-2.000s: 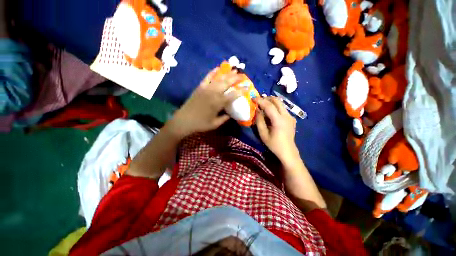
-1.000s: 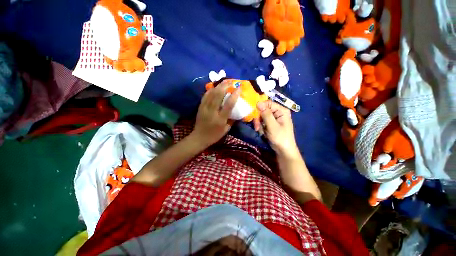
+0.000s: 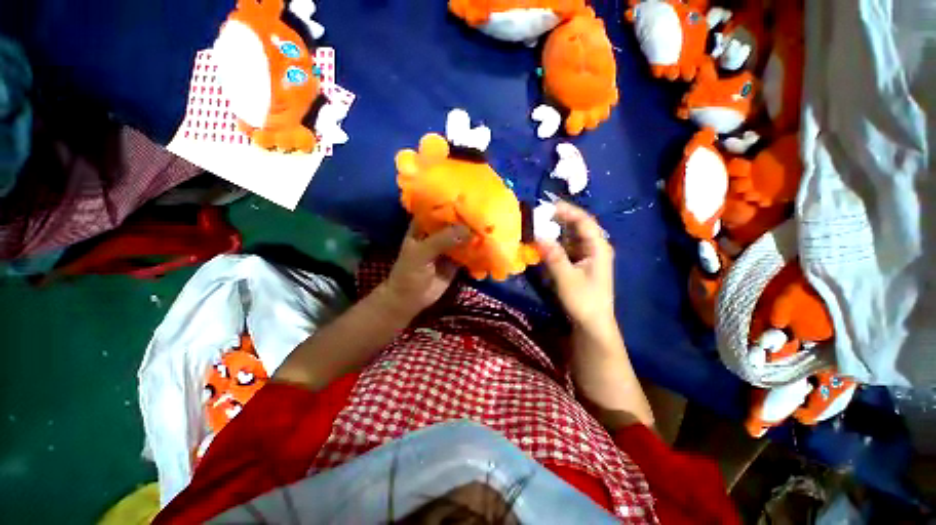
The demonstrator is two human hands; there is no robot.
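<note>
An orange plush crab body (image 3: 462, 205) is held over the front of the blue table, its plain orange side up. A white claw (image 3: 468, 130) sticks out at its top and another white claw (image 3: 546, 223) at its right side. My left hand (image 3: 423, 269) grips the crab's lower left edge. My right hand (image 3: 580, 256) has its fingertips pinched at the right claw and the crab's edge. No needle or thread can be made out. A loose white claw (image 3: 570, 168) lies just beyond my right hand. The snips are mostly hidden near my right fingers.
A plush crab (image 3: 269, 82) lies on a printed sheet (image 3: 246, 169) at upper left. More crabs (image 3: 580, 74) lie at the top and in a pile at right (image 3: 704, 185), beside a white woven ring (image 3: 734, 308) and white sack (image 3: 862, 205). A white bag (image 3: 174, 349) of crabs is at lower left.
The crab has been turned over from its face and white belly to its plain orange side. My right hand has moved to the right claw. The snips are now mostly covered.
</note>
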